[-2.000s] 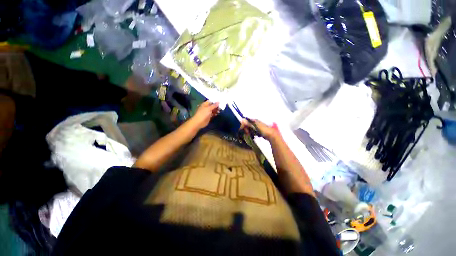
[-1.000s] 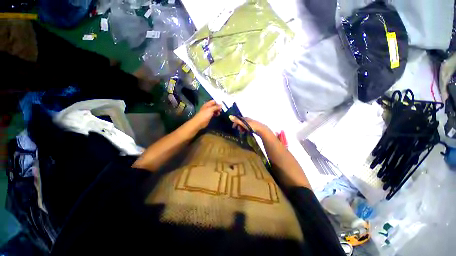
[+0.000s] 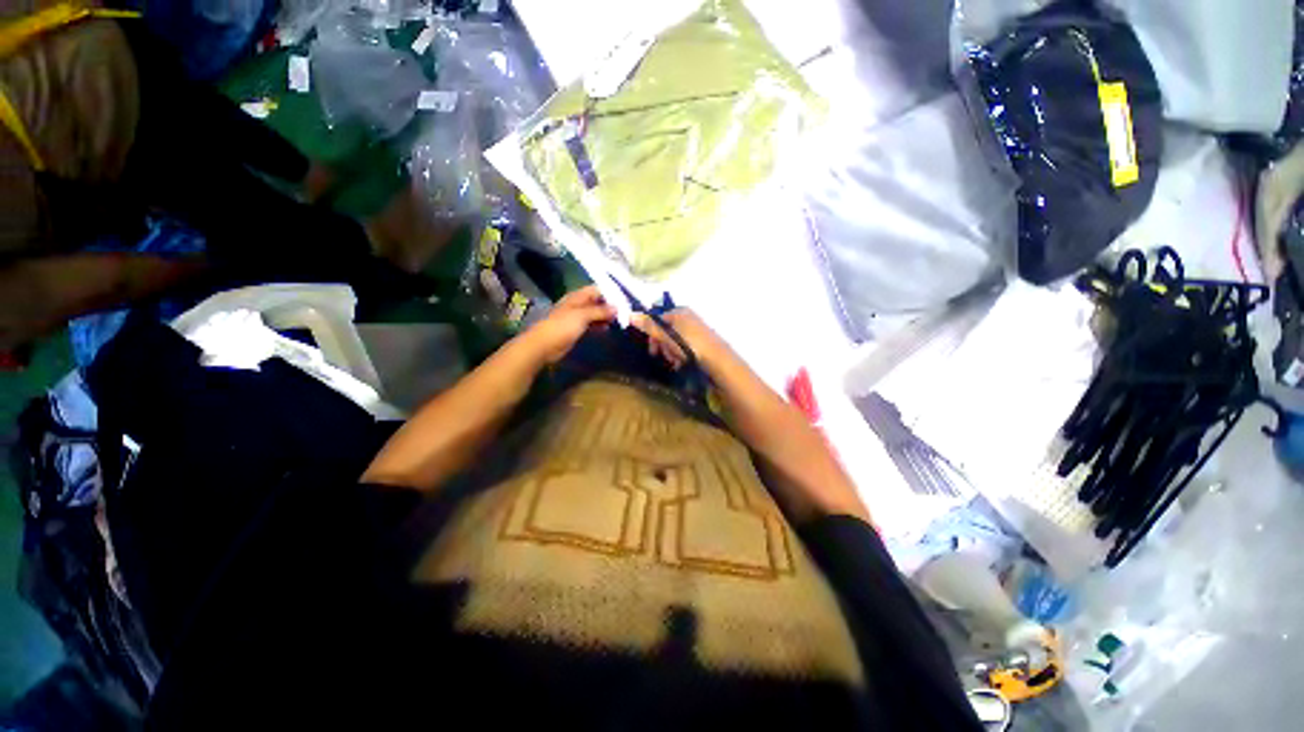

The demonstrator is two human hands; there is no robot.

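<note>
My left hand (image 3: 575, 320) pinches dark cloth (image 3: 615, 350) in front of my waist, at the table's near edge. My right hand (image 3: 669, 340) is close beside it, fingers closed around a thin dark item (image 3: 689, 369); whether that is scissors or a strap I cannot tell. Much of the dark cloth is hidden by my hands and clothing. An olive-green garment (image 3: 672, 157) lies folded in a clear polybag on the white-covered table, just beyond my hands, with a small dark label at its left.
A black bagged garment with a yellow strip (image 3: 1058, 157), grey plastic bags (image 3: 915, 215) and black hangers (image 3: 1161, 393) lie to the right. A red item (image 3: 804, 396) is by my right forearm. Empty bags (image 3: 465, 72) litter the green floor. A person's arm (image 3: 100, 279) shows at left.
My hands have come closer together, and the thin dark item in my right hand shows less. A person's arm and clothing have moved in at the left.
</note>
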